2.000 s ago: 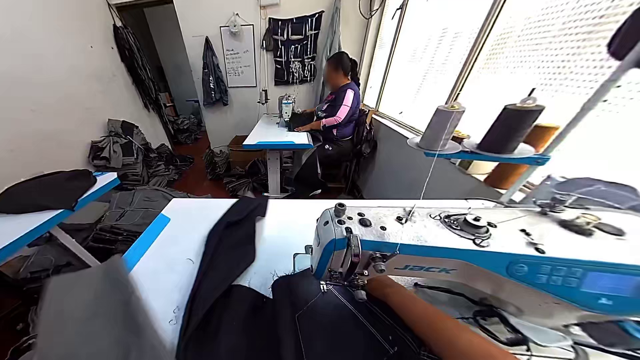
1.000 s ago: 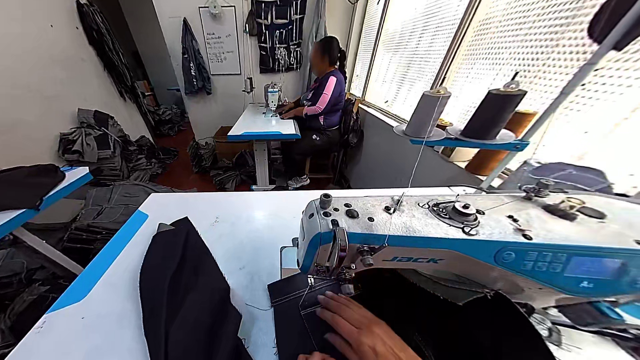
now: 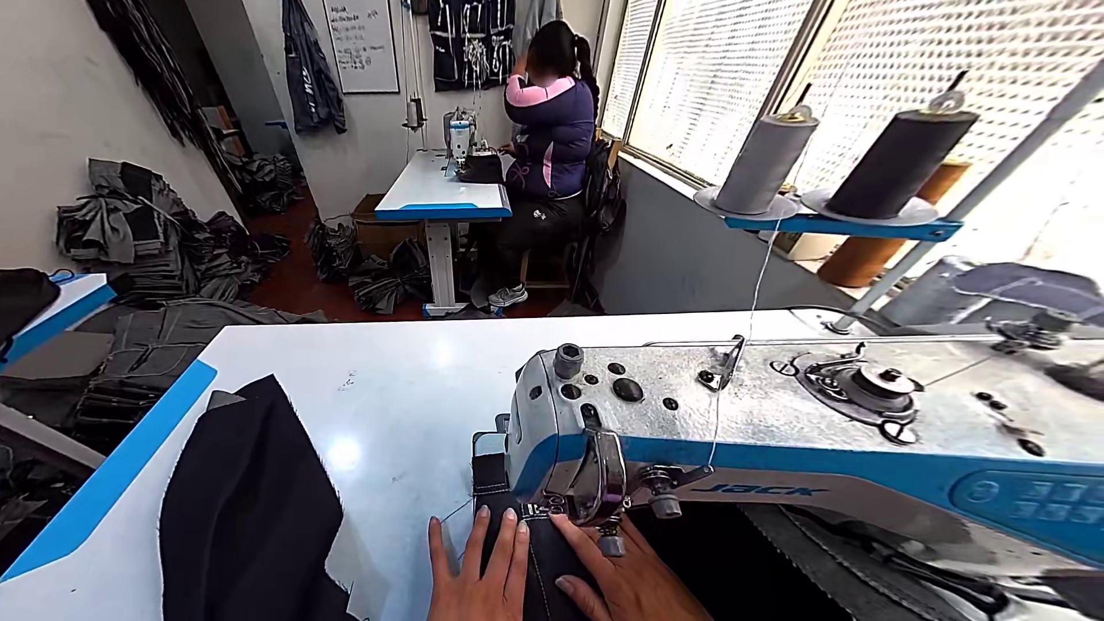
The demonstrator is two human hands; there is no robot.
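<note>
A Jack industrial sewing machine reaches in from the right over a white table. Dark denim fabric with pale stitching lies beneath its needle area. My left hand rests flat on the fabric's left side, fingers spread and pointing at the presser foot. Just right of it, my right hand presses on the same fabric, its fingertips partly hidden behind the machine head. Neither hand grips anything. A separate dark fabric piece lies on the table to the left. More dark cloth sits under the machine arm.
Grey and black thread cones stand on a blue stand at the back right. Ahead, a person sits at another sewing table. Fabric bundles lie on the floor at left. Windows line the right wall.
My left hand has come further into view, onto the fabric beside my right hand. The fabric now extends behind the needle area. The other person has raised an arm towards the head.
</note>
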